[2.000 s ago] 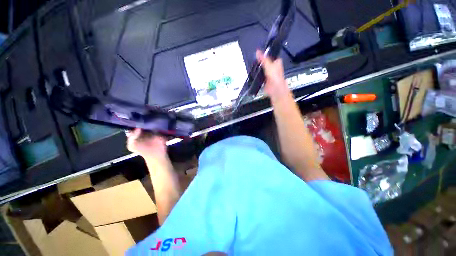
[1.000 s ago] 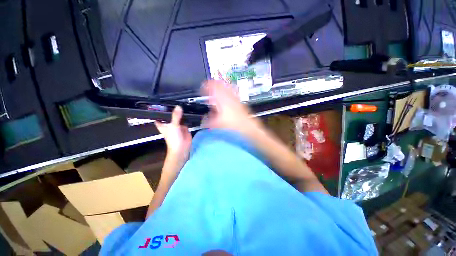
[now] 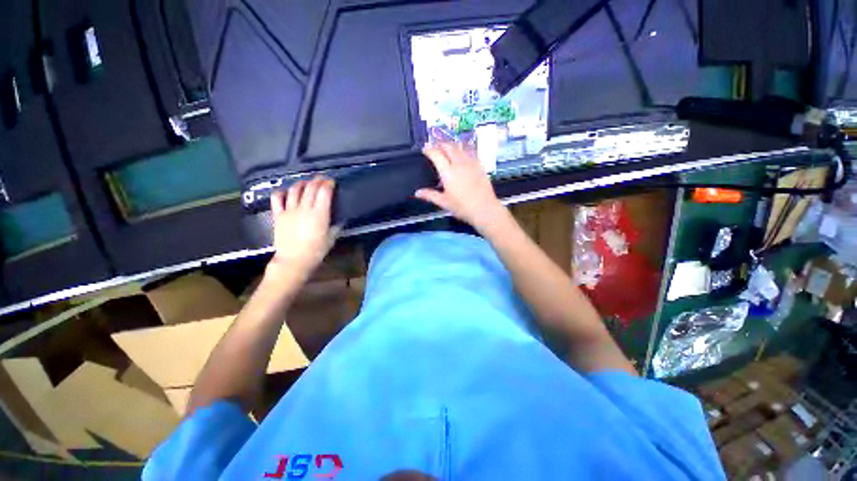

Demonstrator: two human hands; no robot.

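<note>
A black cover strip [image 3: 381, 185] lies along the near lower edge of the display rear shell [image 3: 366, 85]. My left hand [image 3: 305, 221] grips the strip's left part, with the fingers over its top. My right hand [image 3: 460, 183] holds its right end, fingertips on the far side and thumb on the near side. The hands hide parts of the strip. A white chassis plate [image 3: 446, 70] with a green circuit board [image 3: 486, 116] sits beyond my right hand. A second dark strip [image 3: 540, 42] lies slanted across the plate's upper right.
A power screwdriver [image 3: 733, 115] lies on the shell at the right. The green side table [image 3: 700, 218] holds an orange-handled tool [image 3: 716, 194], a small dark tray [image 3: 722, 241] and a clear bag [image 3: 700, 333]. An open carton [image 3: 179, 348] stands below left, a red-lined box [image 3: 625, 268] below right.
The near strip has gone from raised and tilted to flat along the edge. The other strip, earlier in my right hand, lies on the shell. My right hand has moved onto the near strip.
</note>
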